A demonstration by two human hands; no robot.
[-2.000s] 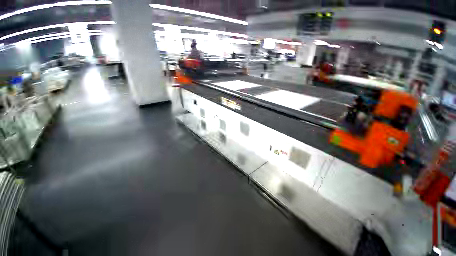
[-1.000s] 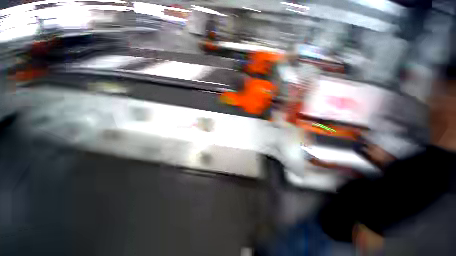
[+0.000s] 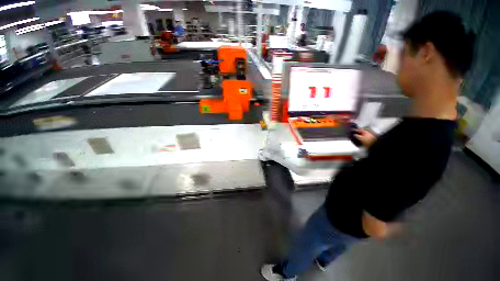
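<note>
Neither of my hands is in view. Nearest in front of me stands the operator console (image 3: 322,90). Its screen shows a red "11" on white, above an orange button panel (image 3: 315,120). The orange cutting head (image 3: 236,90) sits left of the console, at the near edge of the dark cutting bed (image 3: 137,115). White sheet pieces (image 3: 131,83) lie flat on the bed. Another person (image 3: 403,159) in a black shirt and blue jeans stands at the console, holding a small dark thing in one hand near the screen. What it is cannot be told.
The machine's white side panel (image 3: 219,146) runs leftward along the grey floor (image 3: 164,236). Another orange machine head (image 3: 166,43) and more tables stand farther back. A blue-green curtain (image 3: 487,55) hangs at right, above a white cabinet (image 3: 487,134).
My view has swung right from the aisle and white post. The console and the person now show fully. The cutting head appears farther left in the picture.
</note>
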